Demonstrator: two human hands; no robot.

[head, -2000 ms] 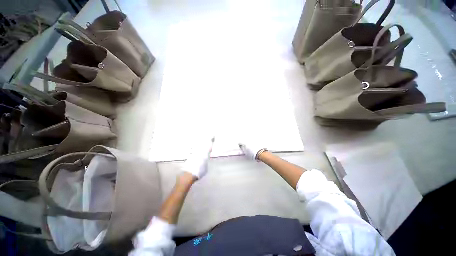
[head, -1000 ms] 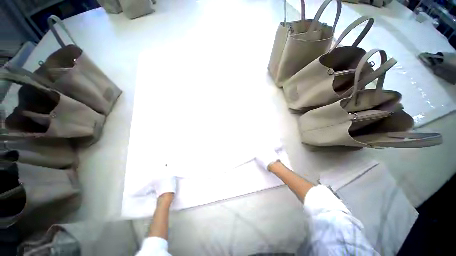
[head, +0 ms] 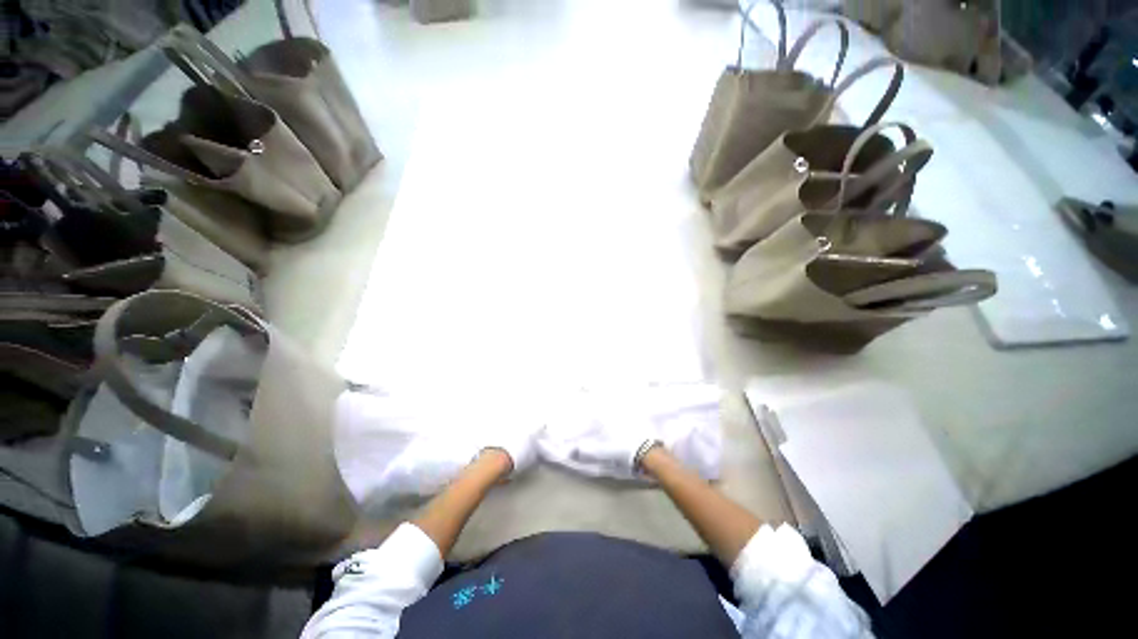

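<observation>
A large bright white tissue stack (head: 537, 250) lies at the table centre. At its near edge a band of tissue paper (head: 406, 437) is gathered and creased, hanging a little over the edge. My left hand (head: 514, 439), in a white glove, and my right hand (head: 612, 449), also white-gloved, rest close together on this gathered paper. The gloves blend into the white, so the fingers are hard to make out. A taupe tote bag (head: 300, 449) with white paper inside stands at the near left.
Several taupe tote bags (head: 290, 175) stand in a row at left, and more tote bags (head: 780, 287) at right. A white paper pad (head: 861, 462) lies near right. A wrapped white pack (head: 1055, 300) lies far right. More bags (head: 936, 31) are at the back.
The near edge of the tissue is now bunched up. My hands have come together at its middle from wide apart. The view has shifted, so the near left bag shows fully again.
</observation>
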